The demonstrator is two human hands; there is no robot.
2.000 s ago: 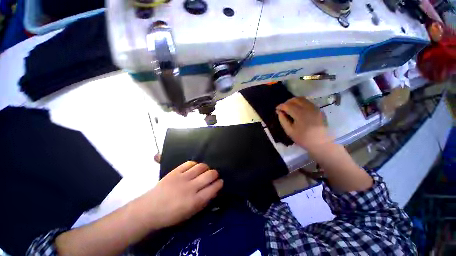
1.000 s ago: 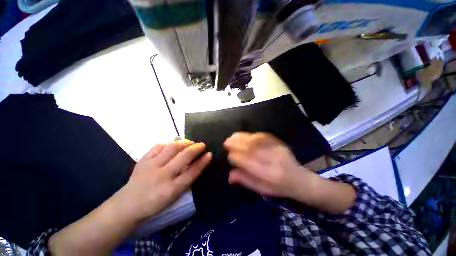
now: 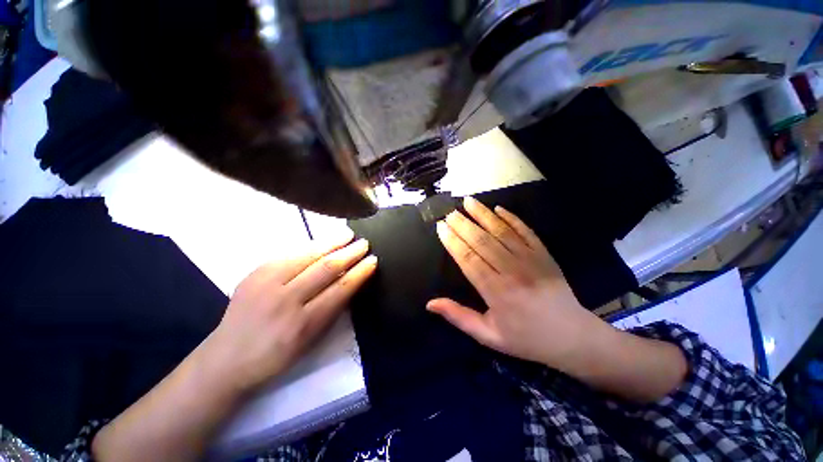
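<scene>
A black fabric panel [image 3: 402, 298] lies flat on the white table, its far edge at the presser foot [image 3: 435, 206] of the sewing machine. My left hand [image 3: 293, 302] lies on the panel's left edge, fingertips on the cloth. My right hand [image 3: 510, 280] rests flat on the panel, fingers spread, fingertips just right of the foot. Neither hand grips anything. The needle is too small and dark to make out.
The large machine head with its shiny guard [image 3: 244, 108] and tension dial [image 3: 532, 77] hides the middle back. Black pieces with a frayed edge [image 3: 596, 153] lie at right under the arm. A left pile of cut panels [image 3: 90, 316] and a folded black stack [image 3: 90, 126] lie at left.
The panel has moved away from me to the foot. My right hand came from the frayed pieces onto the panel and now lies flat. The machine head looms larger in view.
</scene>
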